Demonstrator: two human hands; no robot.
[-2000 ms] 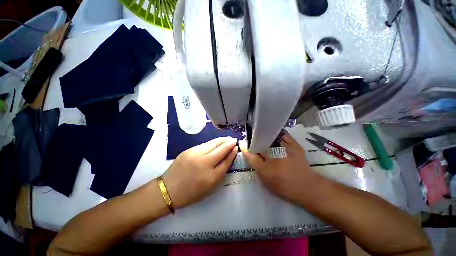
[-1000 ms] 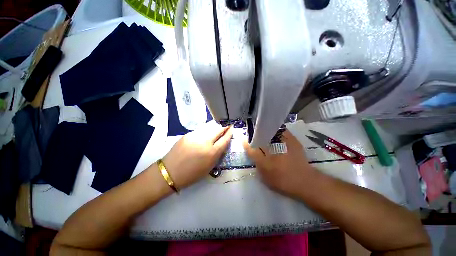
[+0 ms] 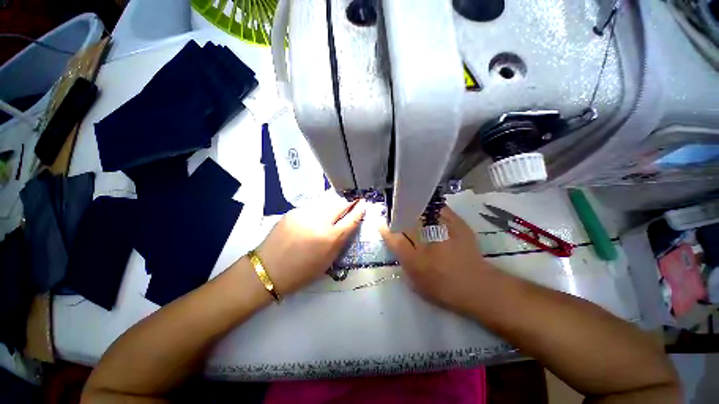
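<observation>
A navy fabric piece (image 3: 273, 177) lies partly under the lamp and runs behind the white machine head (image 3: 430, 102). My left hand (image 3: 309, 237) is left of the needle area, with its fingertips at a dark edge of fabric under the head. My right hand (image 3: 440, 256) is right of the needle area, its fingertips partly hidden behind the machine head and a small ribbed knob. What the right fingers touch cannot be seen. The metal needle plate (image 3: 366, 251) shows between the hands.
Navy pieces (image 3: 158, 110) are heaped at the left, with a grey piece (image 3: 75, 209) and a black slab (image 3: 66, 120) further left. Red-handled snips (image 3: 540, 238) and a green tool (image 3: 593, 224) lie right. A lime-green fan (image 3: 240, 17) stands behind. A measuring tape (image 3: 355, 365) runs along the front edge.
Since two seconds ago the navy piece has gone further back under the head, and less of it shows. My left hand has moved slightly up and left, uncovering more plate.
</observation>
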